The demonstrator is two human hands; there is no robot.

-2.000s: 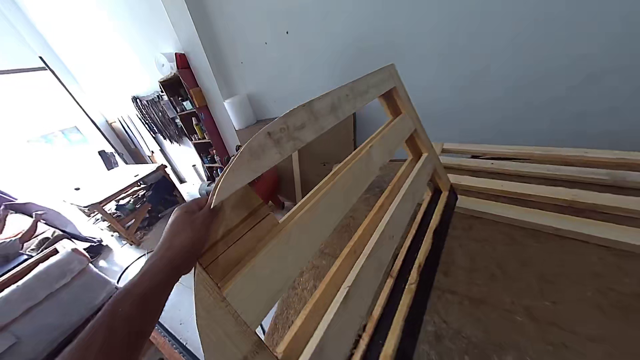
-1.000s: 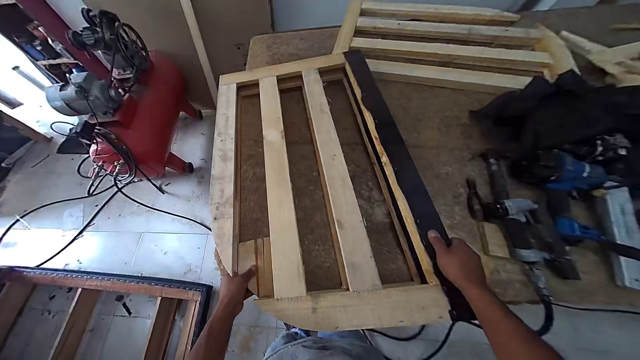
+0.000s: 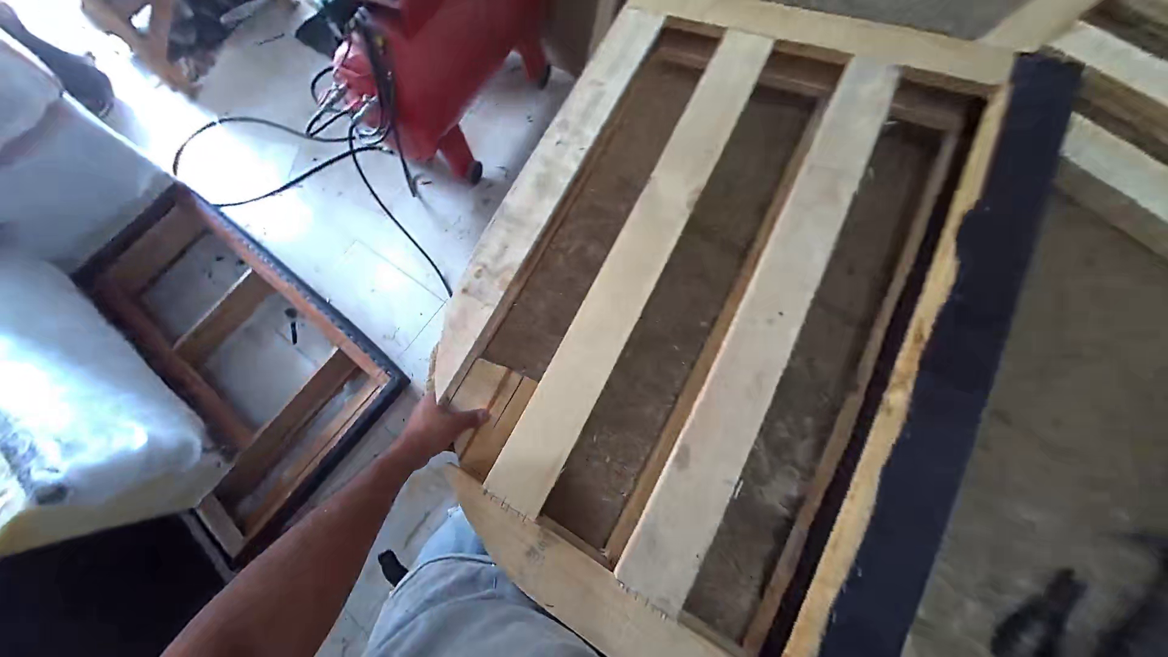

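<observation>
A slatted wooden frame (image 3: 693, 310) lies across a brown work surface, its near end at my lap. My left hand (image 3: 438, 429) grips its left corner, the thumb over a small wooden block (image 3: 493, 411) set inside that corner. Two long pale slats run lengthwise through it, with staples visible at their near ends. Dark fabric (image 3: 985, 347) covers the right edge of the frame, beside a strip of rough-edged wood. My right hand is out of view.
On the floor at the left stands a second wooden frame with dark edging (image 3: 301, 310), beside a white padded piece (image 3: 91, 365). A red air compressor (image 3: 456, 64) with black hoses is at the top. More wooden slats (image 3: 1122, 164) lie at the upper right.
My right hand, on the dark-covered edge one second ago, has left the view. My left hand stays at the frame's corner. The view has swung left and closer.
</observation>
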